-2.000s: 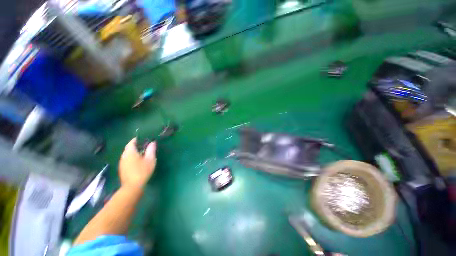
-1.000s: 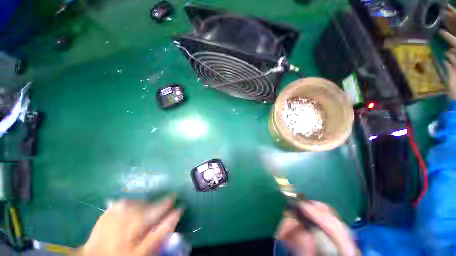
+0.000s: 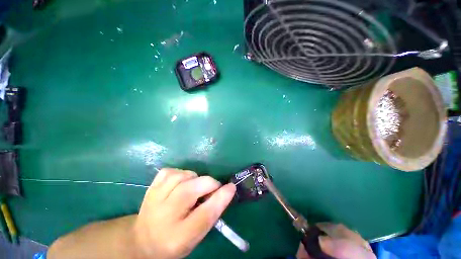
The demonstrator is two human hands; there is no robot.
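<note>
A black device housing (image 3: 248,185) with circuit board lies open side up on the green mat (image 3: 101,126), just right of my left fingertips. My left hand (image 3: 179,212) pinches thin solder wire (image 3: 91,182), which runs in from the left and ends over the board. A pale rod-like tool (image 3: 231,235) sticks out below this hand. My right hand (image 3: 338,243), partly cut off by the bottom edge, holds a soldering iron (image 3: 295,217), its tip at the housing's board. A second housing (image 3: 197,71) lies farther away, untouched.
A fume fan (image 3: 313,45) with spiral guard stands at the upper right. A brown waste pot (image 3: 354,121) holding silvery bits is below it. Dark cables run along the right edge. Yellow-green handles (image 3: 8,221) are at lower left. Solder specks dot the mat.
The view has moved closer to the mat. My left hand has come to the near housing with solder wire. My right hand has brought the iron's tip onto it.
</note>
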